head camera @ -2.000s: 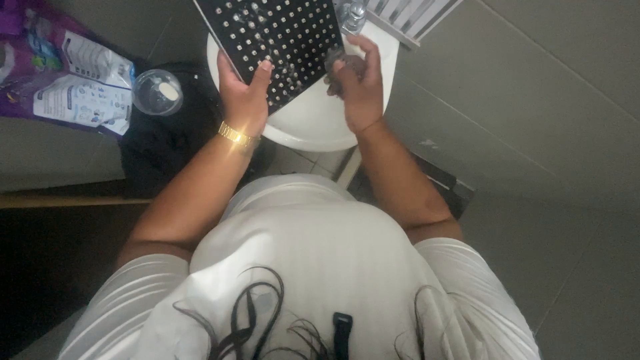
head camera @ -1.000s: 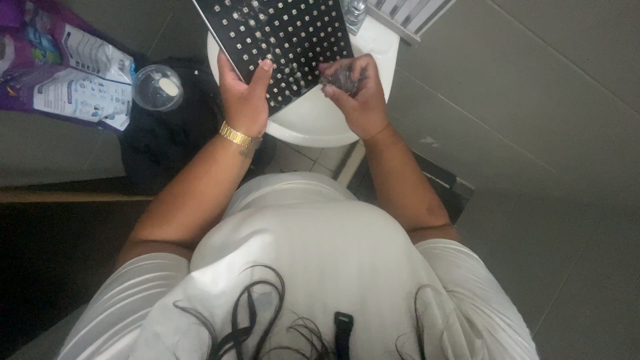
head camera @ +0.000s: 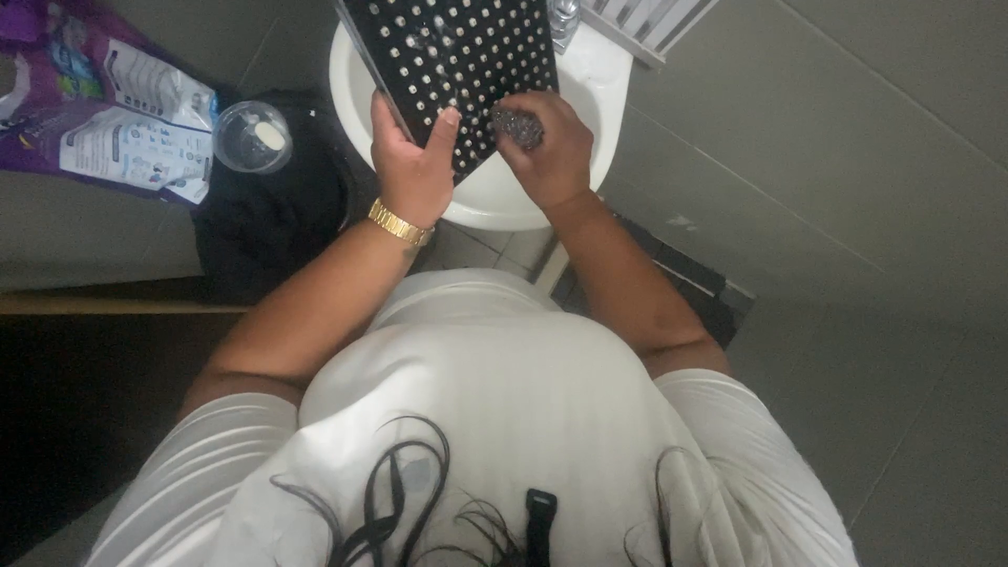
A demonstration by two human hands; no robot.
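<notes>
A black panel [head camera: 480,47] with rows of small pale studs is tilted over a white washbasin [head camera: 480,214]; its far end lies outside the view. My left hand [head camera: 417,161], with a gold watch [head camera: 398,223] at the wrist, grips the panel's lower left edge, thumb on the studded face. Pinched in the fingers of my right hand [head camera: 551,150] is a grey metal scouring pad [head camera: 518,126], at the panel's lower right part. Whitish streaks, perhaps suds or water, show on the studs. Behind the panel's right edge stands a chrome tap [head camera: 564,20], partly hidden.
To the left are a purple printed plastic bag [head camera: 94,102] and a clear round tub [head camera: 253,138] with a pale oval piece in it, above a dark cloth or bag [head camera: 260,213]. A slatted light rack [head camera: 654,24] is beside the basin's back right, near the grey tiled wall [head camera: 850,157].
My right hand with the scouring pad has moved down and left from the panel's right edge onto its lower part. My left hand keeps its hold.
</notes>
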